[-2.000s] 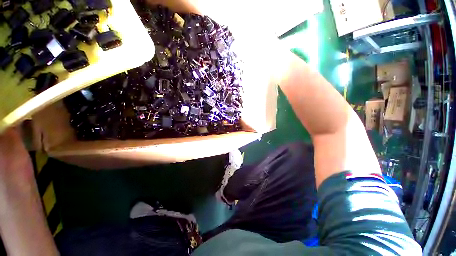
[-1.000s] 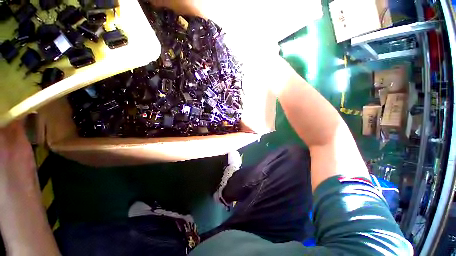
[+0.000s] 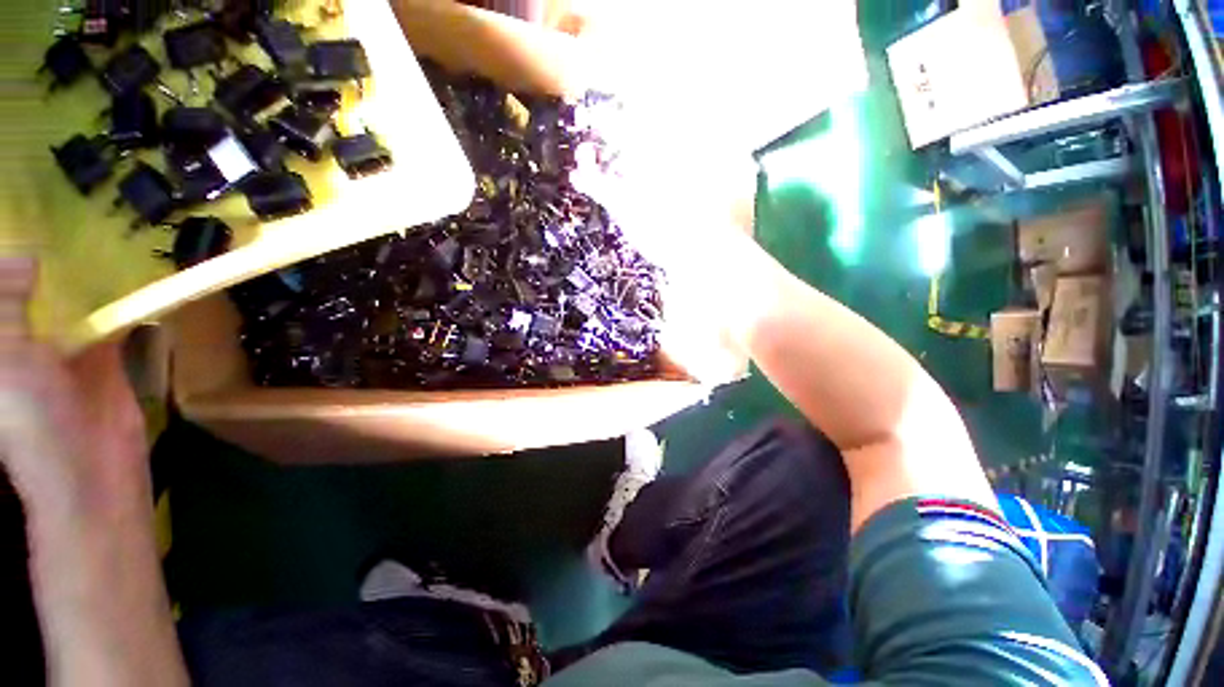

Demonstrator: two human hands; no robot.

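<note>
The yellow tray (image 3: 67, 242) is at the upper left, tilted, its pale rim over the carton's left part. Several separate black components (image 3: 278, 195) with metal prongs lie on it. My left hand (image 3: 51, 369) grips its near left edge, partly cut off by the picture's edge. A heap of shiny black components (image 3: 456, 289) fills the open brown carton (image 3: 389, 427). My right forearm reaches from the lower right to the carton's right side. White glare there hides my right hand, so its fingers and any held part cannot be made out.
Green floor (image 3: 805, 336) with yellow-black tape (image 3: 956, 326) lies to the right. A metal rack (image 3: 1141, 403), brown boxes (image 3: 1074, 322) and a blue object (image 3: 1060, 557) stand at the right. My legs and shoes are below the carton.
The tray with its components, my left hand and the carton appear further right and slightly lower. More of my left hand shows at the tray's edge. My right arm stays over the carton's right side.
</note>
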